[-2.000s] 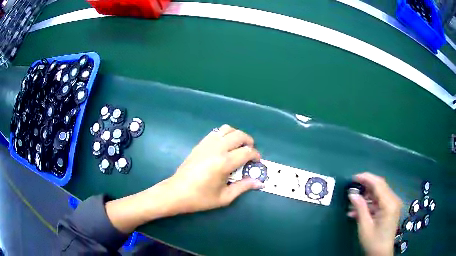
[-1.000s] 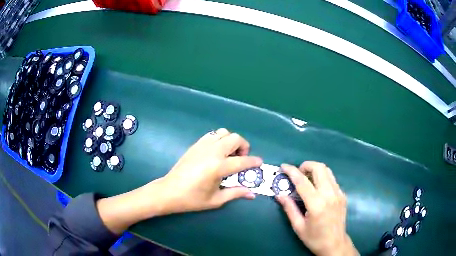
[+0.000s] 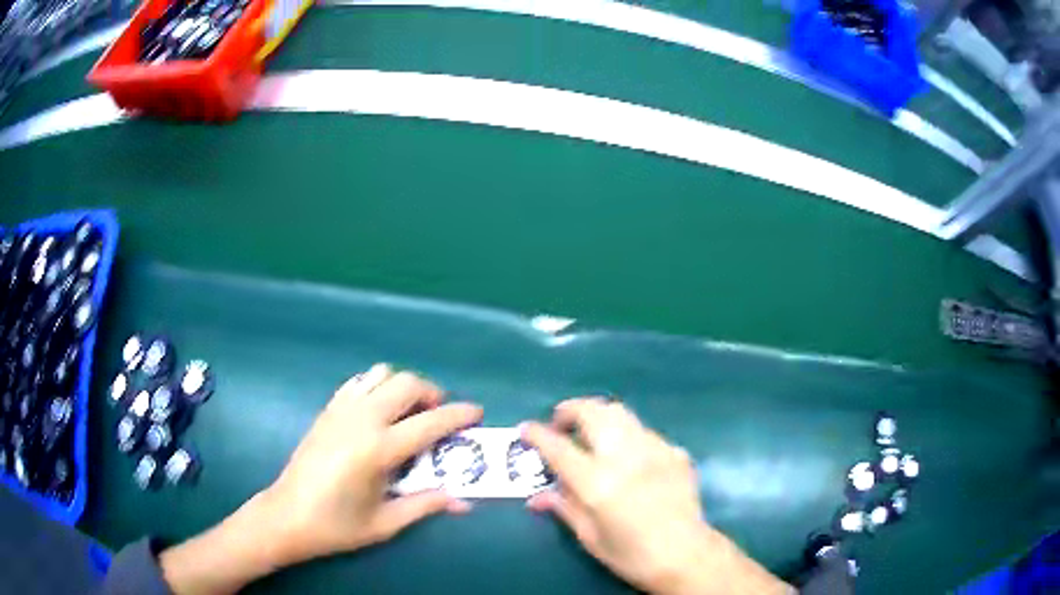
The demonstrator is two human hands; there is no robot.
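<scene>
A pale fixture strip (image 3: pixel 494 463) lies on the green bench in front of me. Two black discs with silver-white centres (image 3: pixel 460 463) show on it between my hands; its ends are hidden under my hands. My left hand (image 3: pixel 360 459) holds the left end, thumb at the near edge and fingers at the far edge. My right hand (image 3: pixel 622 482) holds the right end in the same way, its fingertips beside the right disc (image 3: pixel 530 464). The picture is slightly blurred.
A blue bin of discs (image 3: pixel 87 349) is cut off at the left. Loose discs lie in a left group (image 3: pixel 160 404) and a right group (image 3: pixel 889 465). Farther off are a red-orange bin (image 3: pixel 174 87), a blue bin (image 3: pixel 866 58) and a loaded strip (image 3: pixel 988 324) at the right.
My right hand came from the right with a disc to the strip and stays on its right part. The view has shifted, so the bench things appear farther left and lower.
</scene>
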